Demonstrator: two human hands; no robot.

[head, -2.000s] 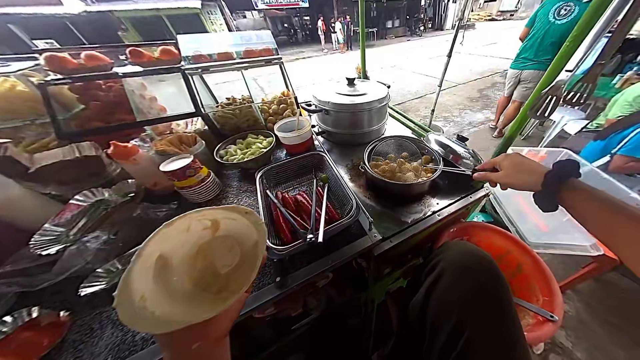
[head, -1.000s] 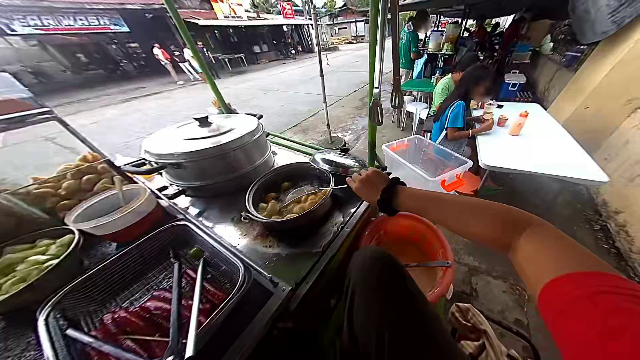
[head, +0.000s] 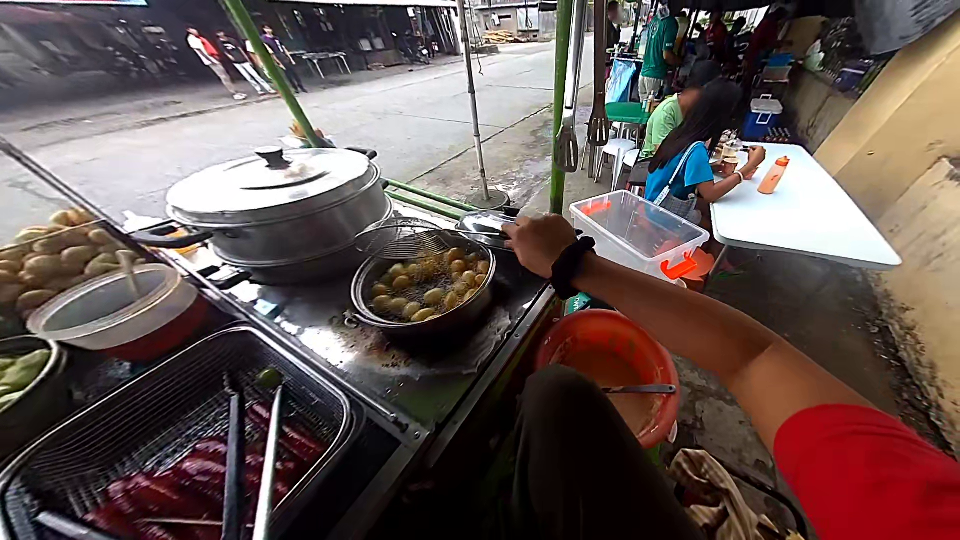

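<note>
My right hand (head: 541,244) is closed on the handle of a wire skimmer (head: 405,238), whose round mesh is tilted over the back left rim of a frying pan. In the pan (head: 360,304), round battered balls (head: 433,297) lie in bubbling oil. A metal lid (head: 484,223) rests behind the pan, close to my hand. To the left stands a large lidded aluminium steamer pot (head: 277,199). A wire basket (head: 341,390) in the foreground holds red skewered food (head: 176,487) and metal tongs (head: 268,465). My left hand is out of view.
A red basin (head: 652,345) of liquid with a utensil sits below the cart's right edge. Beyond it are a clear plastic box (head: 637,229) and a white table (head: 810,202) with seated people. A plastic tub (head: 112,307) stands at left; green poles (head: 561,112) rise behind the cart.
The view has turned right, and my left hand with a bowl of pale mixture has left it. The skimmer's mesh has moved up from the balls to the pan's back left rim.
</note>
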